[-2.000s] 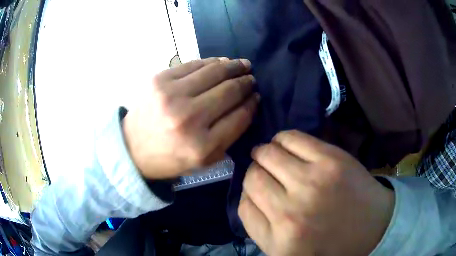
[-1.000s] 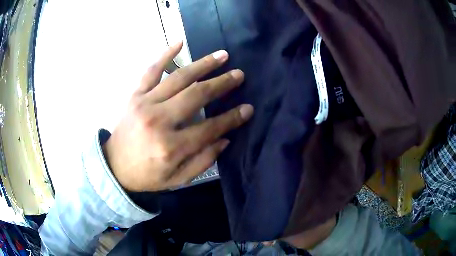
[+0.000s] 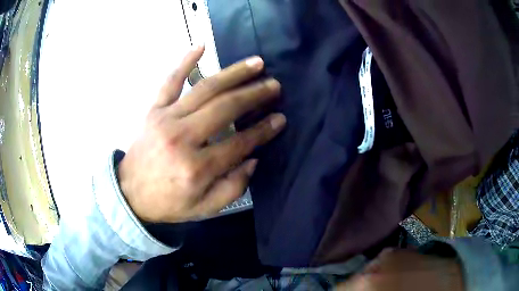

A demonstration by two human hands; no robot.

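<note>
The navy band (image 3: 296, 142) runs from the top of the view down over the table's near edge. The brown fabric (image 3: 438, 85) lies bunched to its right. A white curved strip (image 3: 367, 102) lies between them beside a black patch with small pale letters. My left hand (image 3: 193, 136) rests with spread fingers, the fingertips on the navy band's left part, pressing it flat. My right hand (image 3: 398, 271) is low at the bottom right, dark and blurred, below the brown fabric; whether it holds cloth is hidden.
The white table (image 3: 108, 74) has a worn yellowish outer edge (image 3: 20, 113) at left. A ruler strip (image 3: 236, 203) shows at the near edge. Plaid fabric (image 3: 501, 193) is at the right rim. A pale metal plate (image 3: 199, 34) lies left of the band.
My right hand has left the navy band and moved down right, first under the cloth, now more visible. My left hand has shifted left and its fingers have spread.
</note>
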